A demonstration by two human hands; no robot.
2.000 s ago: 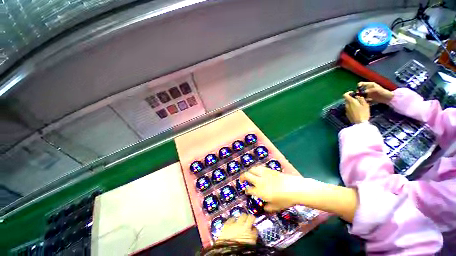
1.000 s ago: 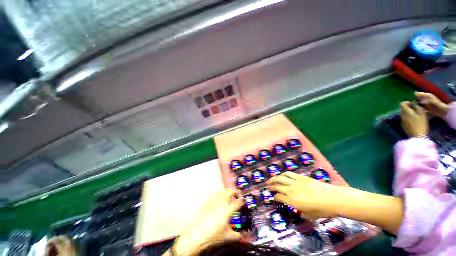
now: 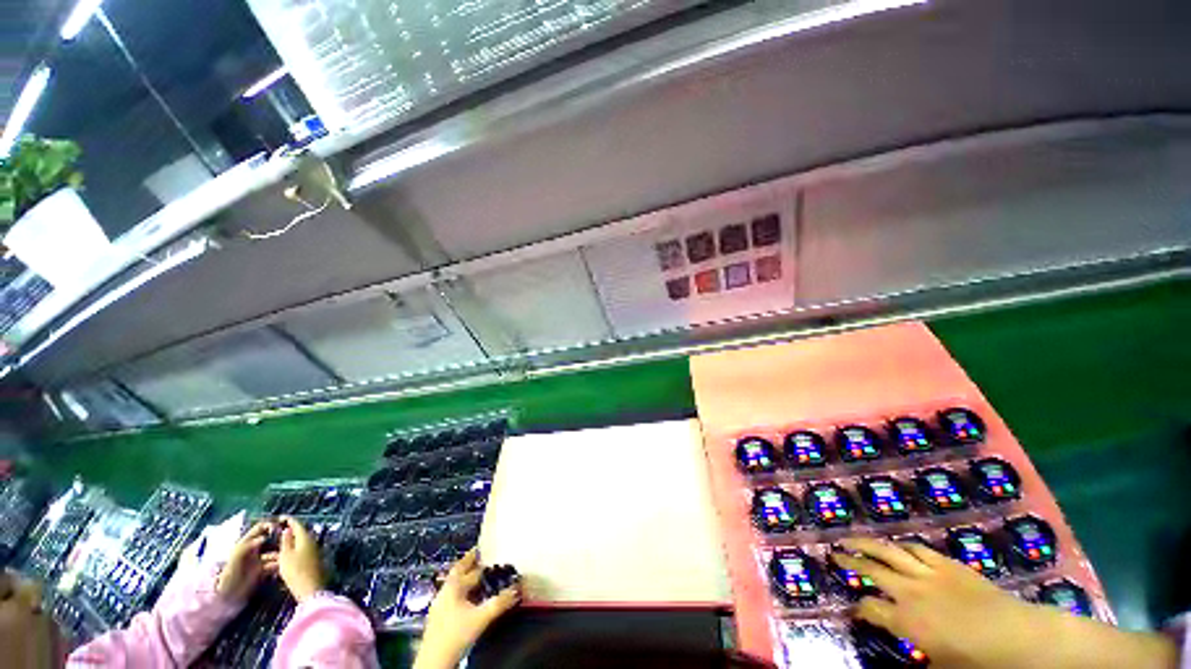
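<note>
A clear blister tray (image 3: 810, 638) with rows of round watches with lit coloured displays (image 3: 884, 497) lies on a salmon sheet (image 3: 823, 373). My right hand (image 3: 934, 601) reaches in from the right over the lower rows, its fingers on or just above the watches; its underside is hidden. My left hand (image 3: 464, 612) is at the lower left corner of a cream board (image 3: 607, 516). Its thumb and fingers hold a small dark watch unit (image 3: 498, 580), whose face I cannot make out.
Dark-filled blister trays (image 3: 431, 503) lie left of the board. A neighbour's hands (image 3: 277, 555) in pink sleeves work further left. A black mat (image 3: 601, 640) lies below the board. A reference sheet (image 3: 725, 261) is on the back panel. A potted plant (image 3: 59, 235) stands on the shelf.
The view has swung left. My left hand has moved from the lit tray to the cream board's left side and now holds a dark unit. My right hand stays over the lit tray.
</note>
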